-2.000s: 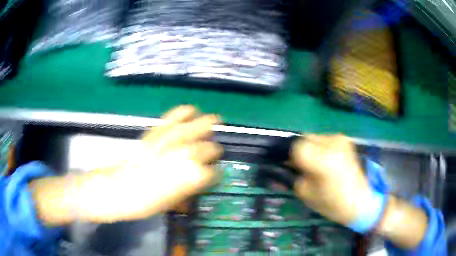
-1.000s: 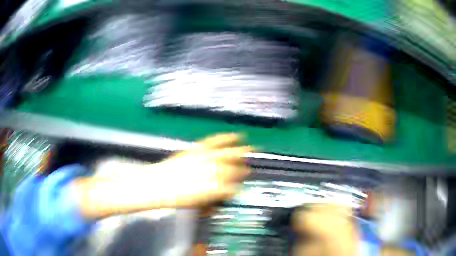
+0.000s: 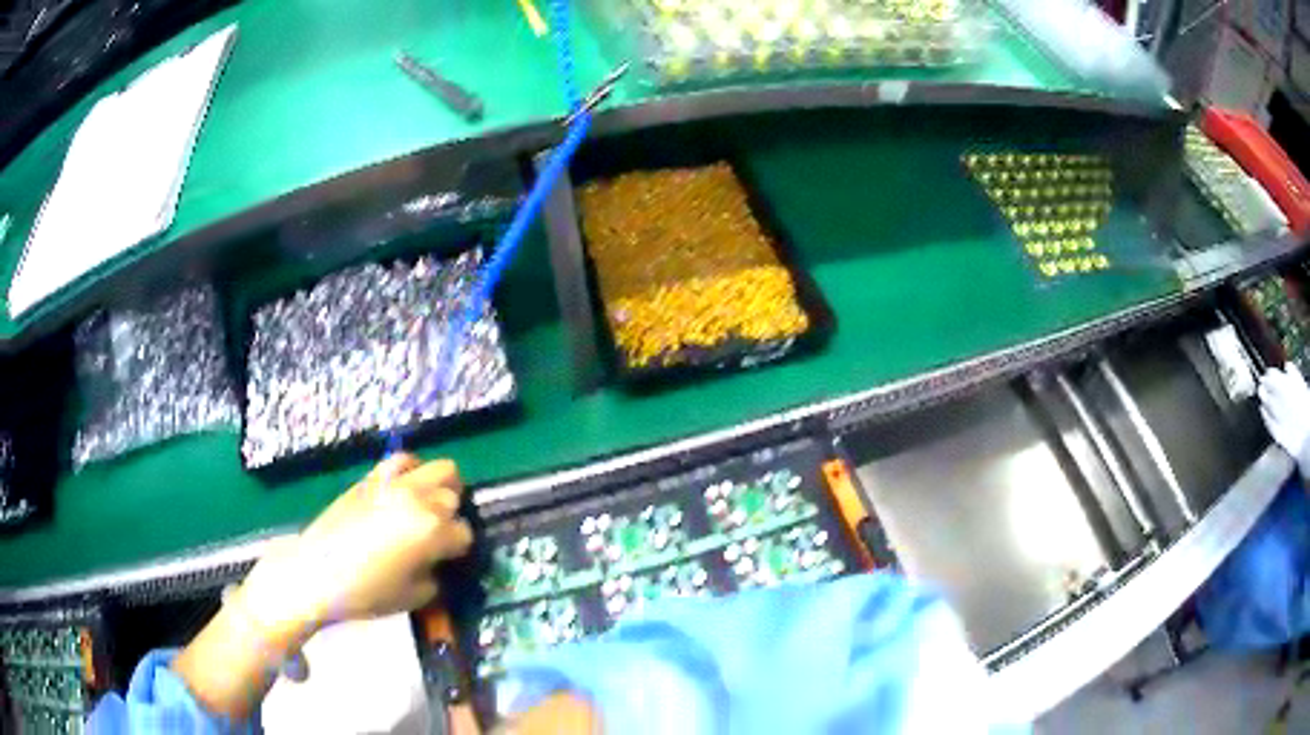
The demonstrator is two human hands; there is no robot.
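My left hand (image 3: 377, 543) is at the upper left corner of the black pallet (image 3: 675, 488), fingers curled; whether it holds anything does not show. My right hand (image 3: 553, 715) shows only as a patch of skin at the bottom edge, cut off, with its blue sleeve (image 3: 776, 653) across the pallet's lower part. Green circuit boards (image 3: 639, 531) with small silver-white parts sit in rows in the pallet. Orange-brown bars (image 3: 848, 503) lie at its left and right edges.
Behind are a tray of silver capacitors (image 3: 367, 359), a tray of yellow parts (image 3: 690, 266) and a clear bag (image 3: 155, 373). A blue cord (image 3: 525, 216) crosses the view. Bare metal plate (image 3: 977, 503) lies right of the pallet. Another person's white-gloved hand (image 3: 1283, 409) is far right.
The view has swung to the right and is sharper. My left hand is now at the pallet's upper left corner. My right hand has dropped to the bottom edge, its sleeve now over the boards.
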